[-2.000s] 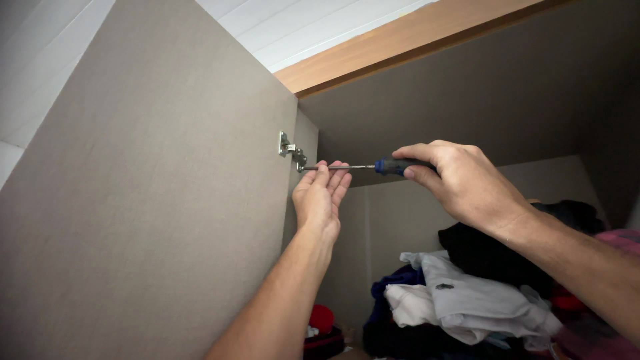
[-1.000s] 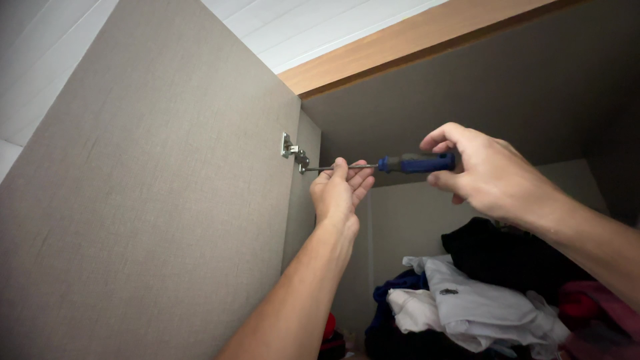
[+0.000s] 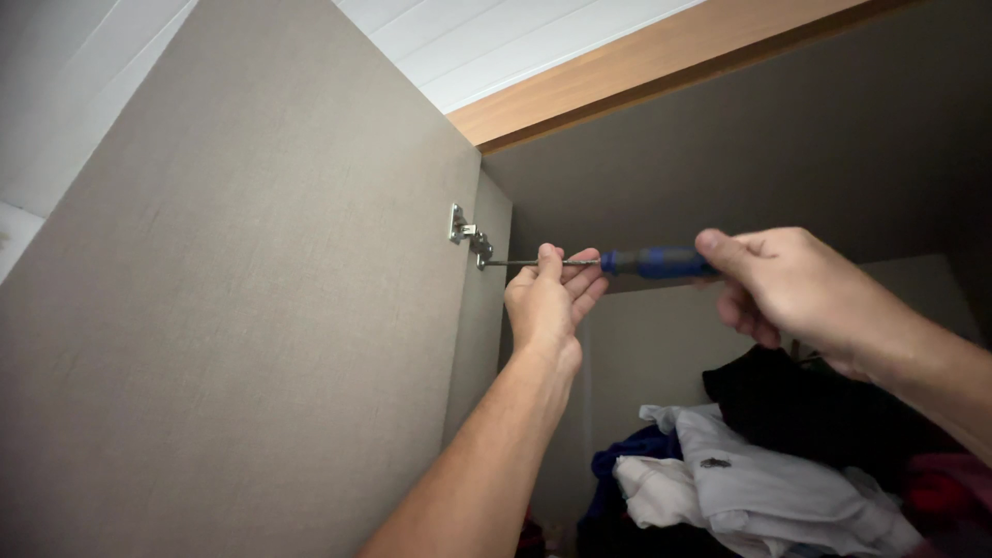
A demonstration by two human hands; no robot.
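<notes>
My right hand grips the rear end of a screwdriver with a blue and dark grey handle. Its long metal shaft lies nearly level, and the tip meets the lower part of a metal cabinet hinge. Around the shaft, between hinge and handle, my left hand steadies it with thumb and fingers. The hinge joins the grey cabinet door to the cabinet's side panel. Whichever screw the tip touches is too small to make out.
Inside the cabinet, below my hands, lies a pile of clothes: a light grey garment, a white one, black, blue and red ones. A wooden trim strip runs along the top, under a white panelled ceiling.
My right hand has shifted its hold towards the rear of the screwdriver handle. My left hand has slid along the shaft, from near the hinge to closer to the handle.
</notes>
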